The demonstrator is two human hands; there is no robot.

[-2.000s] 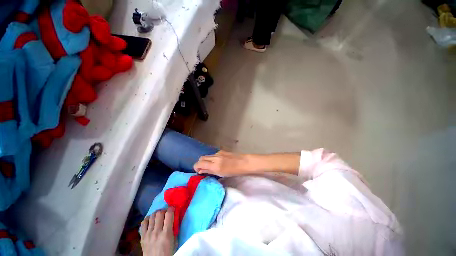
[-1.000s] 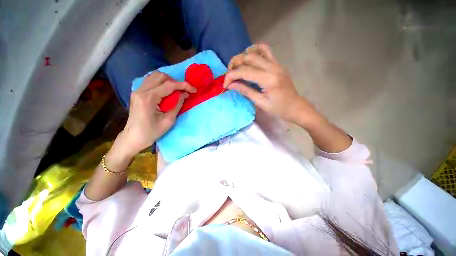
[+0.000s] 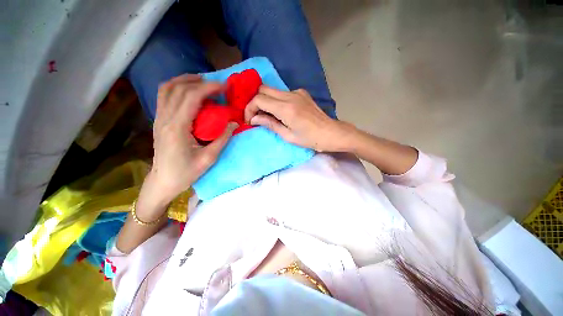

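Note:
A light-blue plush gift-box piece [image 3: 247, 162] lies on my lap. A red plush bow [image 3: 211, 121] with puffy loops sits on it, over the red band. My left hand [image 3: 182, 133] curves around the bow's left loop, thumb at its lower side; its fingers are blurred. My right hand [image 3: 293, 117] has its fingertips pinched at the right side of the bow, near its middle, and covers the band there. No needle or thread can be made out.
The white-covered table [image 3: 37, 117] is at the left, with a small red scrap [image 3: 52, 66] on it. A yellow bag [image 3: 65, 213] with blue and red plush pieces stands at the lower left. A white box [image 3: 531, 268] and a yellow crate [image 3: 548, 216] are at the lower right.
The view has swung down from the table to my lap. My right hand has moved left from the band's right end to the bow. My left hand has shifted around the bow's left loop.

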